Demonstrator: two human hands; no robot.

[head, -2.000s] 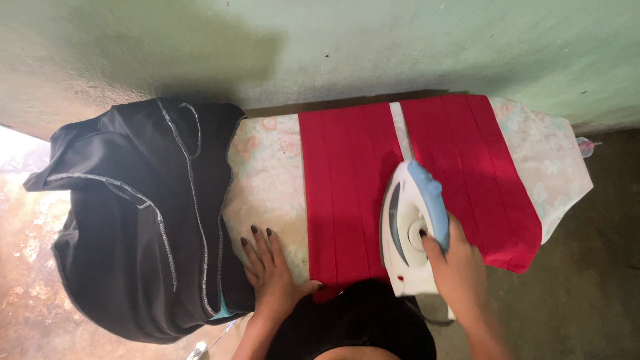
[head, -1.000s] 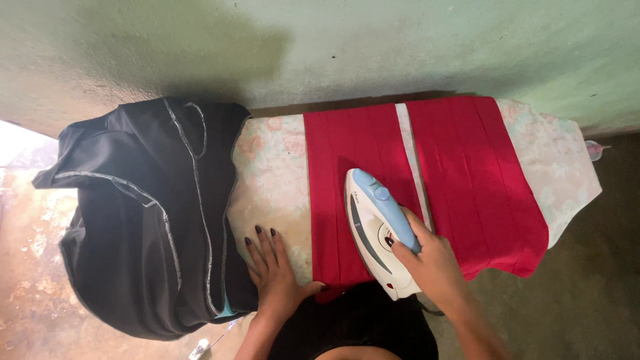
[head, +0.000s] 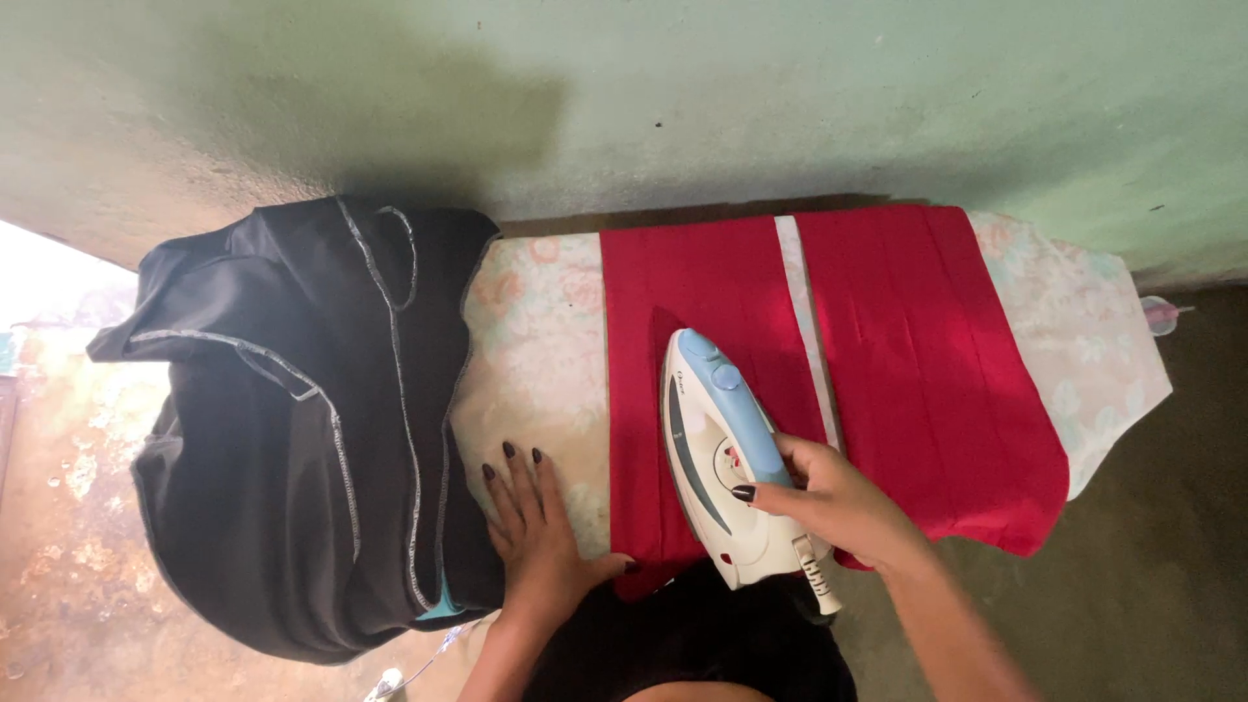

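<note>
A white and light-blue clothes iron [head: 717, 458] rests on the left of two red fabric pieces [head: 712, 283], its tip pointing away from me. My right hand [head: 829, 492] is closed around its blue handle. The other red piece [head: 936, 370] lies to the right, past a narrow pale gap. Both lie on an ironing board with a floral cover [head: 546, 322]. My left hand [head: 536, 546] is spread flat on the cover, its thumb at the lower left corner of the red fabric, and it grips nothing.
A dark garment with pale stitched seams [head: 292, 439] drapes over the board's left end. A green wall [head: 741, 117] runs behind the board. A cord and a small white object [head: 388, 682] are at the lower left. A round, clear item [head: 1160, 315] sticks out beyond the right end.
Two seconds ago the iron was over the pale gap between the red pieces; it has since moved left onto the left piece, held in my right hand. My left hand has stayed about where it was.
</note>
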